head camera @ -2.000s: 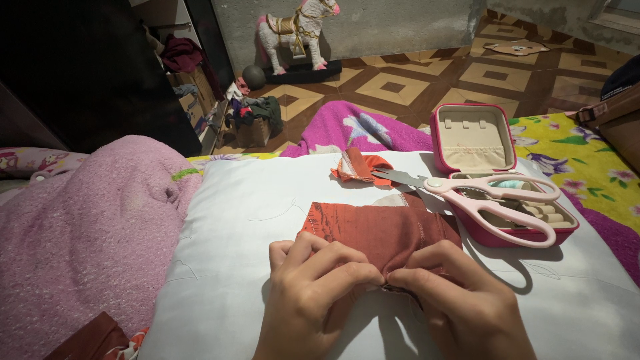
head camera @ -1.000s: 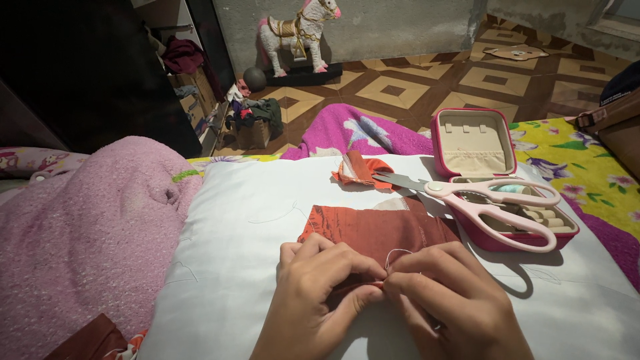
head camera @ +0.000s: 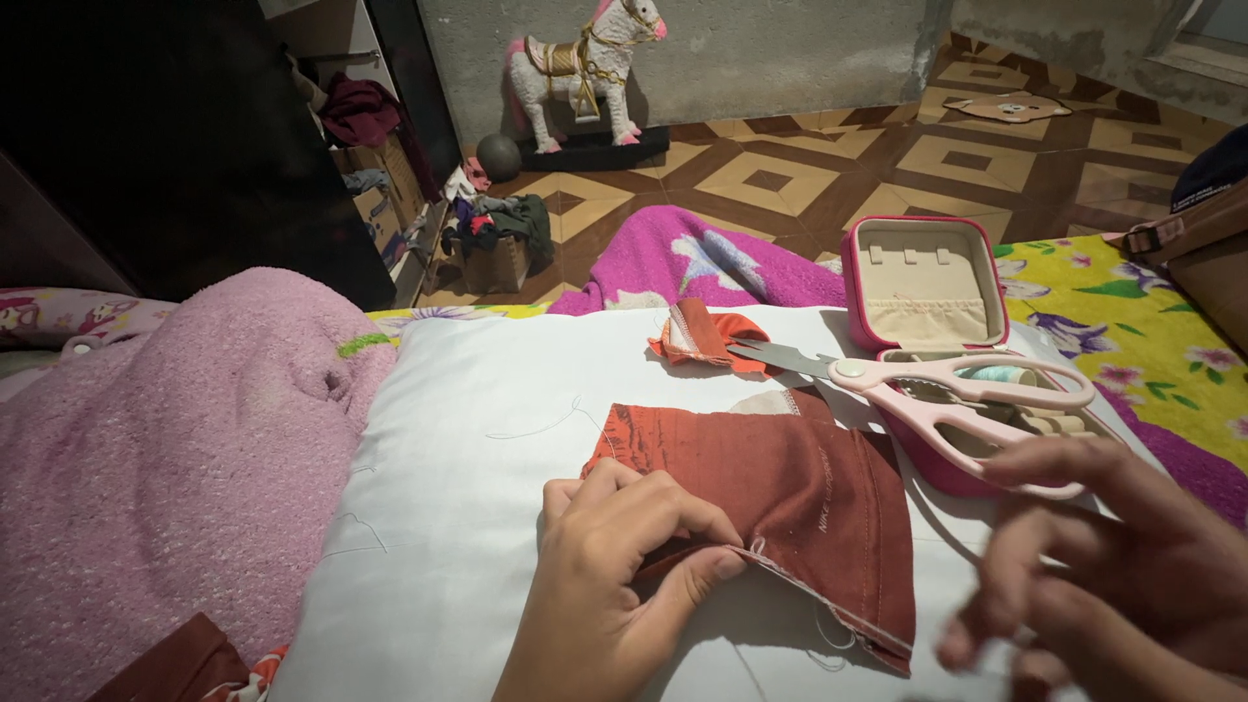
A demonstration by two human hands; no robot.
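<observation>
On a white pillow (head camera: 468, 390) lies a rust-red piece of fabric (head camera: 751, 468) with a stitched edge, loose thread and some printed writing. My left hand (head camera: 634, 565) pinches its near edge between thumb and fingertips. Blurred at the right is my right hand (head camera: 1102, 565), raised off the fabric; whether it holds a needle or thread cannot be made out. Pink-handled scissors (head camera: 907, 375) rest across an open pink sewing case (head camera: 926, 283) with thread spools inside. Their blades touch a crumpled orange-red scrap (head camera: 712, 336).
A pink fleece blanket (head camera: 185, 439) bulges at the left. Beyond the pillow lie a purple blanket (head camera: 673, 263) and a yellow floral cloth (head camera: 1121, 322). A brown bag (head camera: 1199, 263) is at the right edge. A toy horse (head camera: 580, 78) and a box of clothes (head camera: 497, 258) stand on the floor.
My right hand has let go of the fabric's edge and moved right, near the scissors' handles. More of the fabric's right part shows. My left hand still pinches the edge.
</observation>
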